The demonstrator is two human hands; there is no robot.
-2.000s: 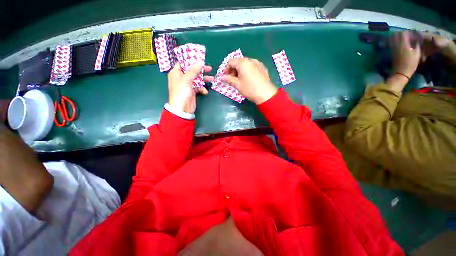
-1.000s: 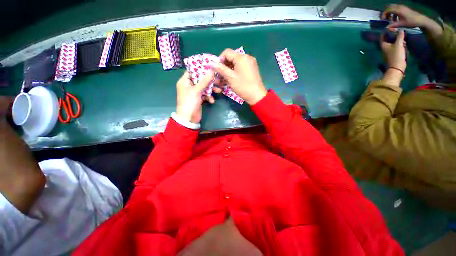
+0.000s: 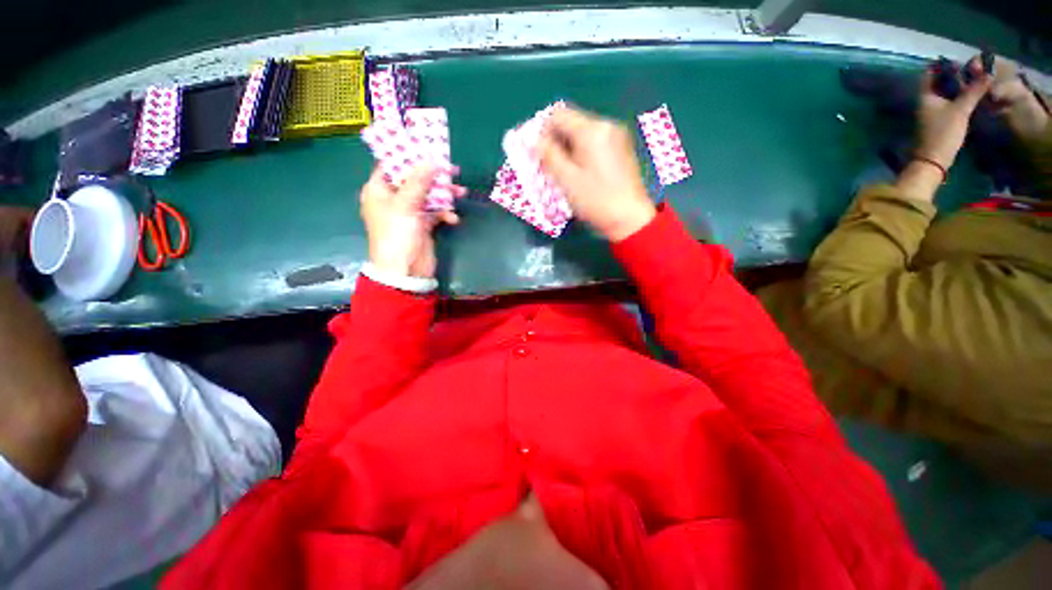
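My left hand holds a fanned bundle of adhesive-backed pads, white with red-pink print facing up. My right hand is blurred, its fingers on a pad over a small pile of printed pads on the green bench. The fingertips partly hide that pad. A single printed pad lies apart, right of my right hand. A finished stack stands at the far side, just beyond the bundle in my left hand.
A yellow basket, a black tray and more striped stacks line the far left, by a pale rail. Orange-red scissors and a white spool lie left. A person in brown works at right; a white-clothed person sits left.
My hands were together at the bundle one second ago. Now my left hand with the bundle is further left, and my right hand is over the small pile at right, with a pad at its fingers.
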